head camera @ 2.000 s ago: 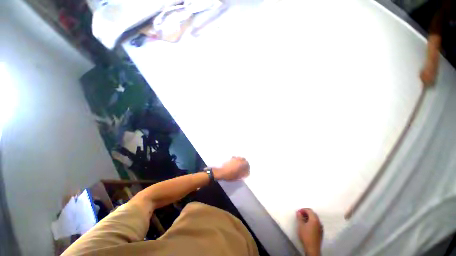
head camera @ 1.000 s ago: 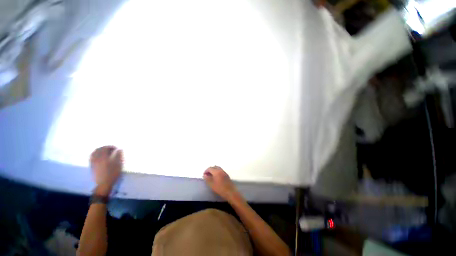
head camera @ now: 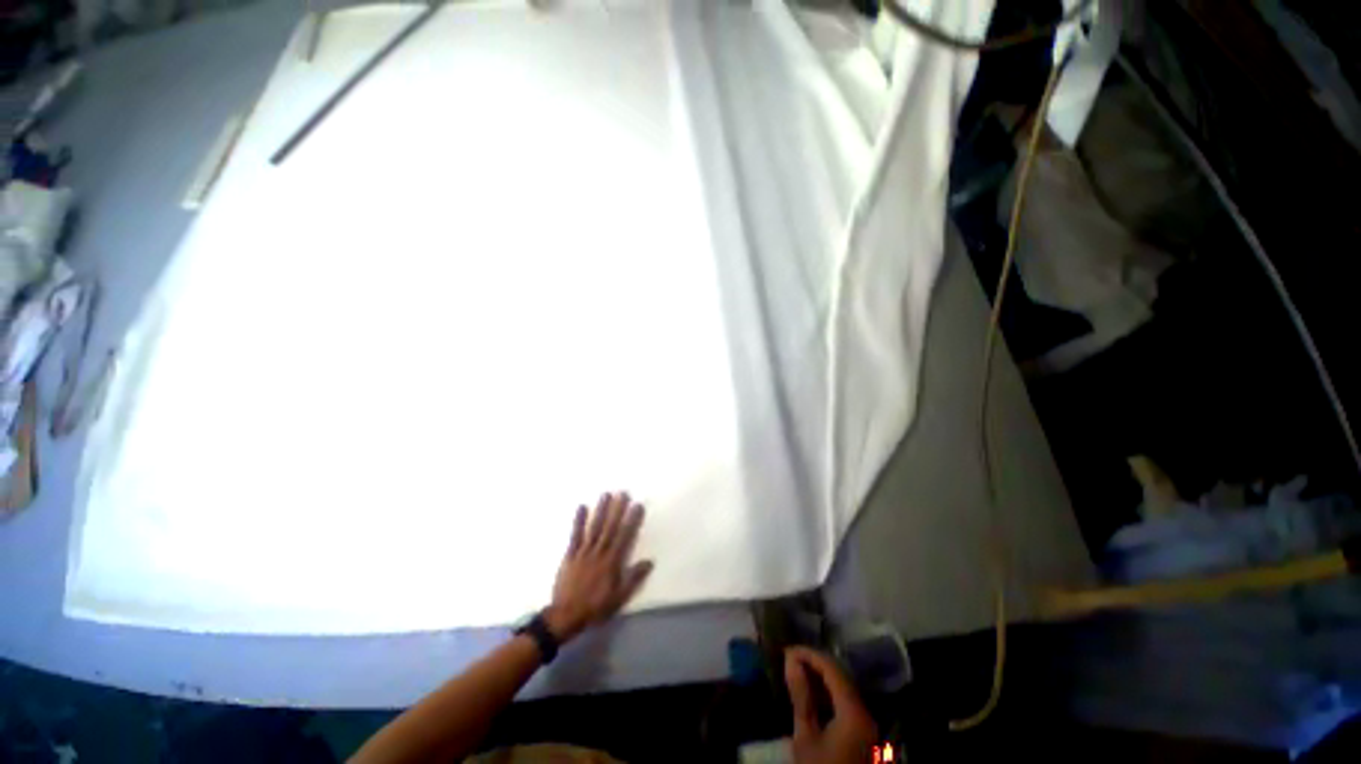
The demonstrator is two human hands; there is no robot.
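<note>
The white cloth [head camera: 418,343] lies spread as a flat, bright sheet with its near edge along the table front. My left hand [head camera: 600,564], with a dark watch on the wrist, lies flat on the cloth near its front edge, fingers slightly apart. My right hand [head camera: 828,709] is at the bottom edge, partly cut off, over the dark near end of the cutter rail [head camera: 772,627]. The cutter [head camera: 881,657] is beside it, with a whitish round part and red lit digits; a blue part shows to the left. Whether my right hand grips anything is unclear.
Loose cloth folds [head camera: 851,284] lie at the right. A dark thin strip [head camera: 351,87] lies on the cloth at the far left, with a pale bar [head camera: 217,161] beside it. A yellowish cord [head camera: 988,403] hangs down right of the cloth. White scraps [head camera: 38,329] lie far left.
The view has shifted, bringing the rail end and cord into sight. My left hand now lies flat nearer the cloth's right side. My right hand has left the cloth edge for the cutter area.
</note>
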